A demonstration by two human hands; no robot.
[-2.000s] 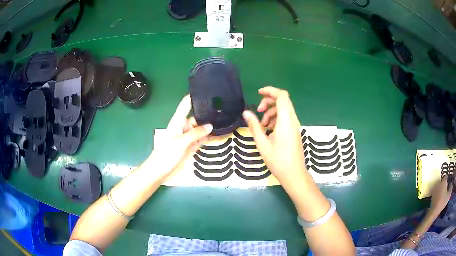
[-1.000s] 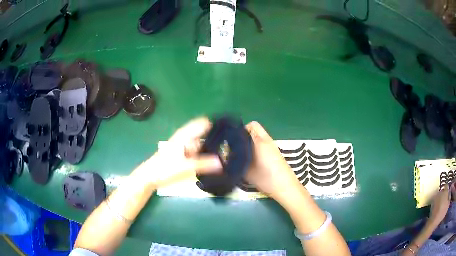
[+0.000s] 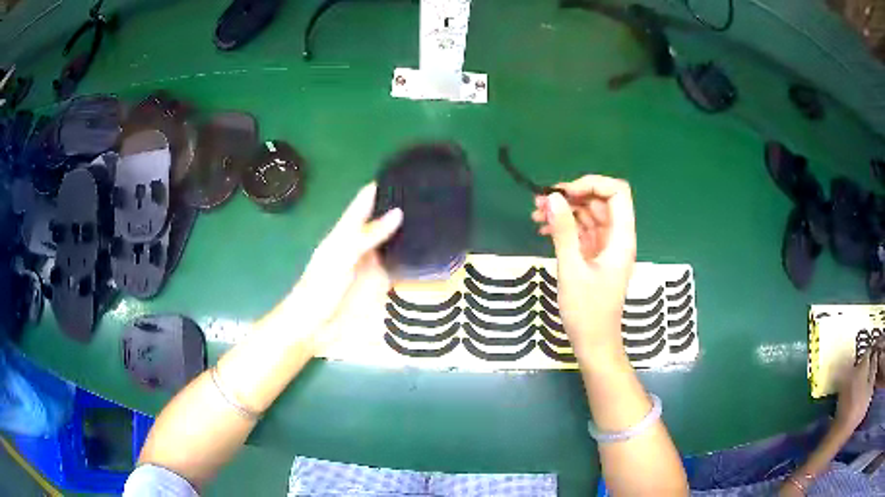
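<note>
My left hand (image 3: pixel 344 257) holds an oval black plastic shell (image 3: pixel 425 209) upright by its left side, above the bench. The shell is a little blurred and its central slot does not show. My right hand (image 3: pixel 594 238) pinches one end of a thin curved black adhesive strip (image 3: pixel 524 177) between thumb and fingertips, to the right of the shell and apart from it. Below both hands lies a cream release-paper sheet (image 3: pixel 633 361) with columns of black crescent strips. Its left part is blank and partly hidden by my left forearm; my right wrist covers another part.
A pile of dark slotted plates (image 3: pixel 73 252) lies at left, with a shiny round black part (image 3: pixel 273 175) beside it and a single plate (image 3: pixel 165 351) nearer. A white metal post (image 3: pixel 442 85) stands ahead. Black parts (image 3: pixel 801 243) and another person's hand (image 3: pixel 854 388) are at right.
My hands have moved apart. The shell has been raised and turned upright in my left hand. My right hand has left the shell and now holds a strip out to the right.
</note>
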